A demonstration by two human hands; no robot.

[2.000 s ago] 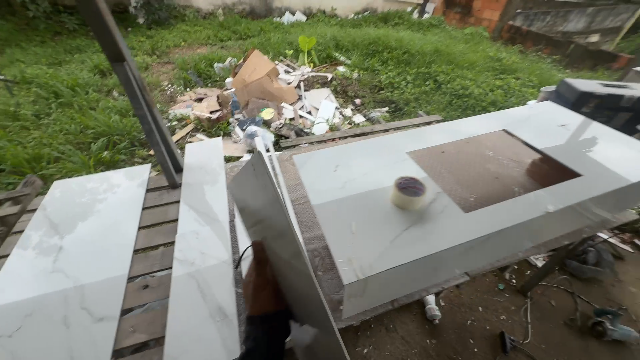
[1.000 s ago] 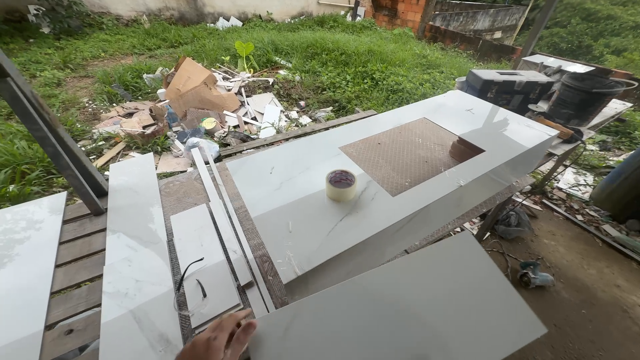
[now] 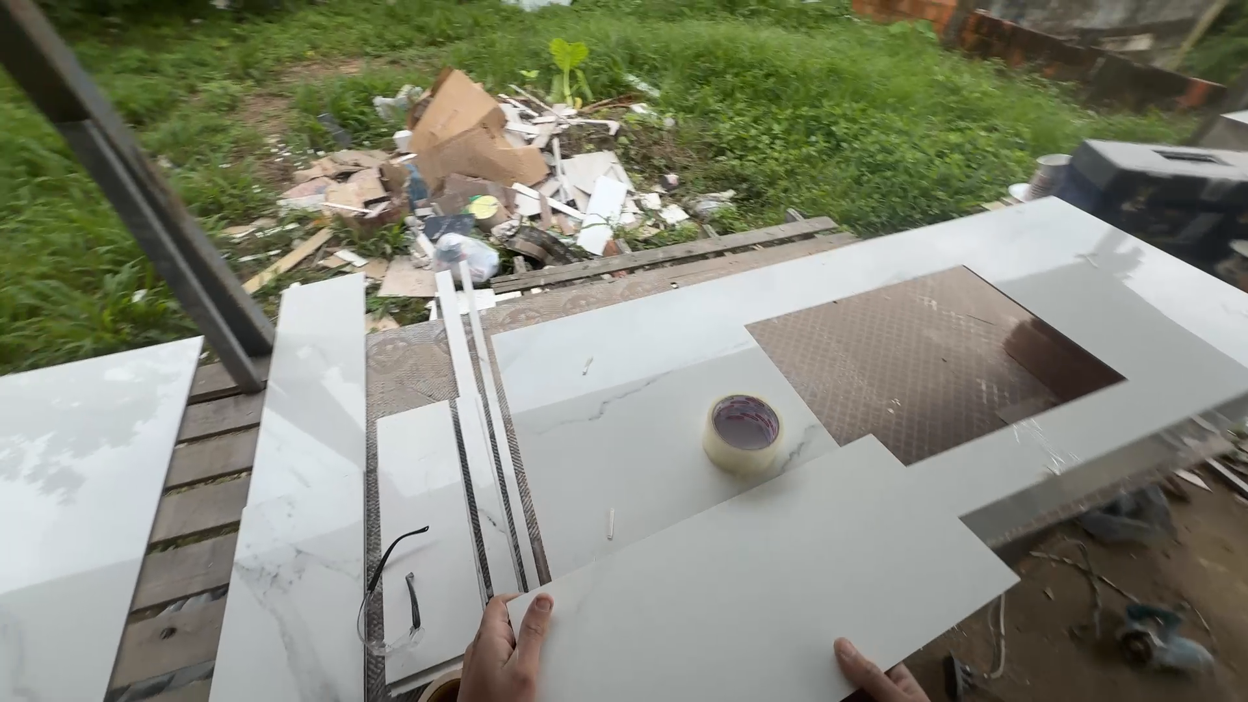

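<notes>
Both hands hold a white panel [image 3: 751, 575] with a notch cut from its far right corner. My left hand [image 3: 502, 648] grips its left end, thumb on top. At the near edge, to the right, my right hand [image 3: 877, 673] has its thumb over the panel; the other fingers are mostly hidden. Beyond the panel, a roll of clear tape [image 3: 743, 434] sits on a large marble-patterned slab [image 3: 624, 409] with a rectangular cutout. Safety glasses [image 3: 390, 595] lie on a small white piece [image 3: 419, 439] left of my left hand, beside narrow white strips [image 3: 478, 439].
Long marble-patterned panels [image 3: 302, 439] lie on wooden slats [image 3: 195, 507] at left, near a leaning metal post [image 3: 166, 195]. A debris pile [image 3: 487, 185] lies beyond. At right are a dark toolbox [image 3: 1160, 195] and, on the ground, a power tool [image 3: 1160, 639] with a cable.
The panel has turned, and its notched corner now shows over the large slab. My right hand has come into view at its near edge. The left hand now grips the panel's left end.
</notes>
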